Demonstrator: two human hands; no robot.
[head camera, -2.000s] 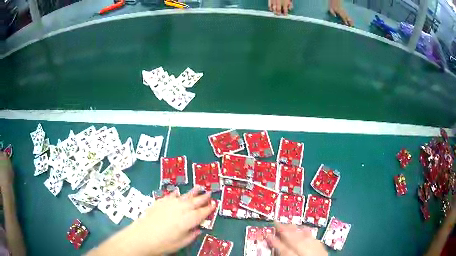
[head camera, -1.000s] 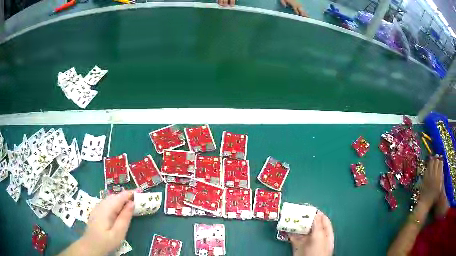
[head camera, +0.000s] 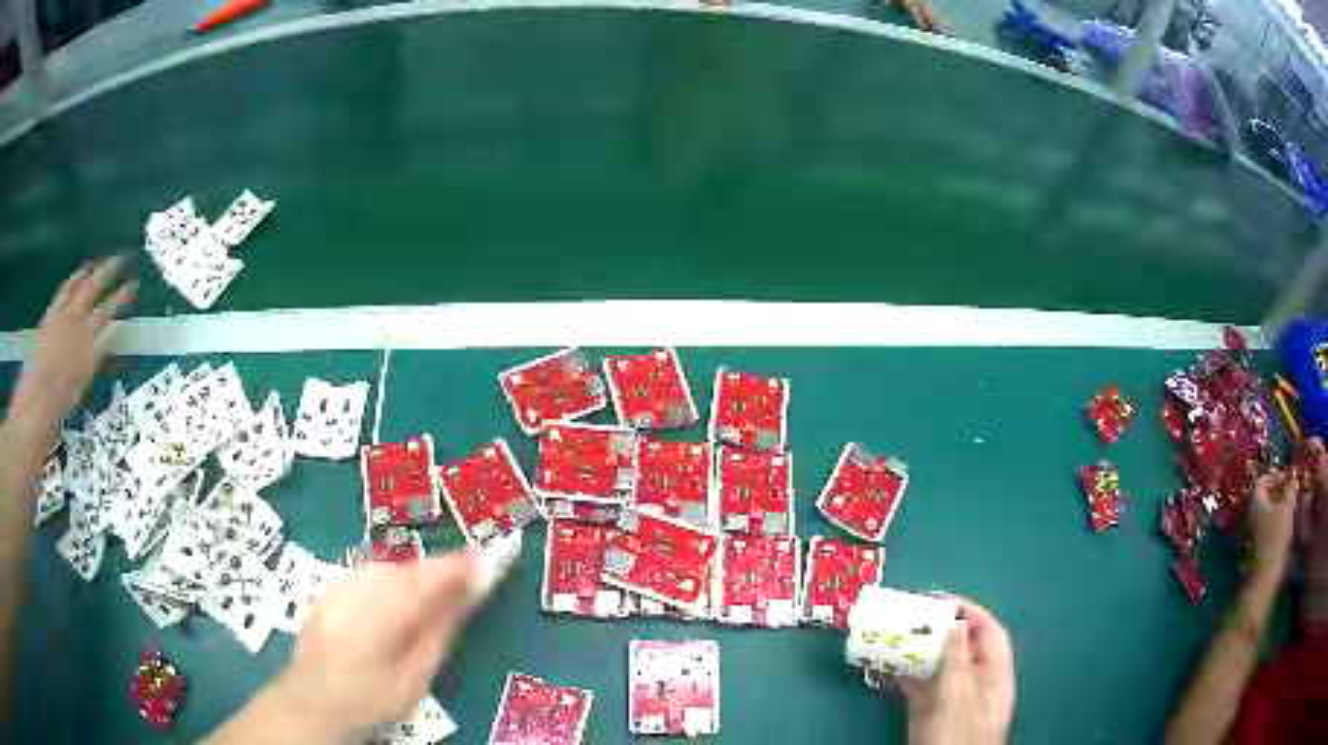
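Observation:
My left hand (head camera: 382, 629), blurred, is at the lower middle left, with a small white plate (head camera: 498, 559) seen edge-on at its fingertips. My right hand (head camera: 967, 672) holds a white plate (head camera: 899, 630) with gold spots at the lower right; something below that plate is mostly hidden. Joined units (head camera: 757, 491), red with white rims and grey patches, lie grouped between and beyond my hands, some overlapping. A pinkish unit (head camera: 674, 687) and a darker red one (head camera: 540, 712) lie nearer me. White plates (head camera: 219, 560) are piled at the left.
The green belt (head camera: 655, 175) with its white edge (head camera: 699, 323) runs across, carrying white plates (head camera: 192, 256). Another person's hand (head camera: 73, 342) reaches at the left. At the right, another person's hands (head camera: 1276, 502) are beside piled red bases (head camera: 1220, 422) and a blue bin (head camera: 1306, 376).
My left hand has moved right and forward, turning its plate edge-on. My right hand still holds its plate. Another person's arm has come in at the left. The camera view has shifted slightly.

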